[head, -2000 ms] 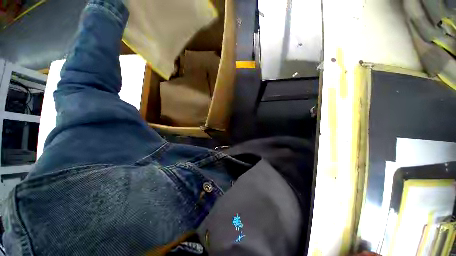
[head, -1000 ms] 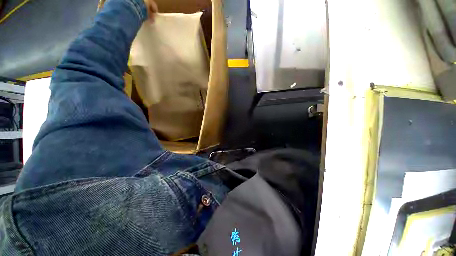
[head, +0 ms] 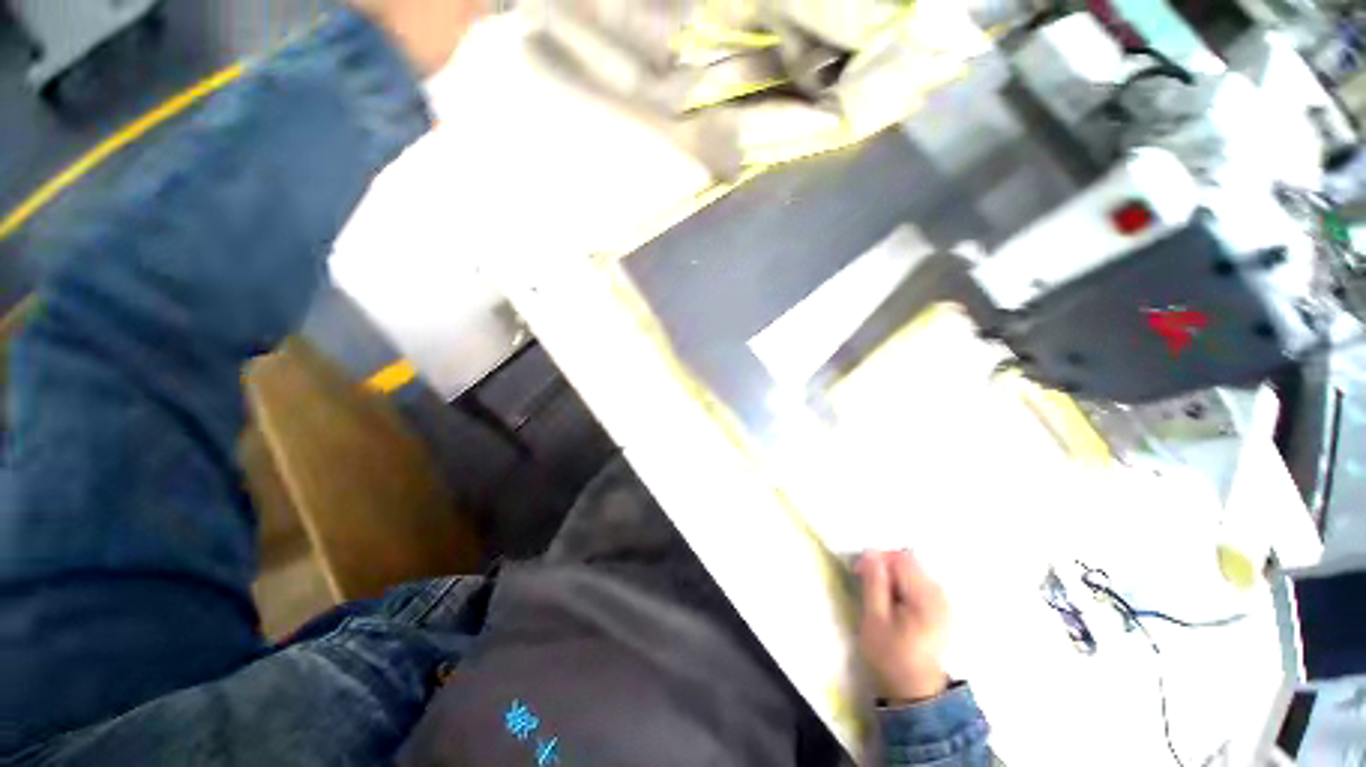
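My left hand [head: 427, 24] is at the top left, cut off by the frame's edge and blurred, at the near side of the heap of beige pieces with yellow edges [head: 794, 83]; its fingers are not clear. My right hand [head: 903, 622] rests at the table's front edge, fingers bent, with no held thing visible. The sewing machine head [head: 1139, 322] with a dark grey cover and red logo stands over the table beyond it. A yellow-edged clamp frame [head: 914, 352] lies below the head, partly washed out by glare.
The white table [head: 749, 510] runs diagonally, its front edge beside my dark-aproned lap. A brown cardboard box [head: 367, 465] is low at the left, partly behind my left sleeve. Thin black cables [head: 1124, 607] lie on the table at the right. A yellow floor line [head: 128, 132] shows at the upper left.
The view has swung right onto the table and machine. My left hand has left the box and is now over the table's far left. My right hand has come into view.
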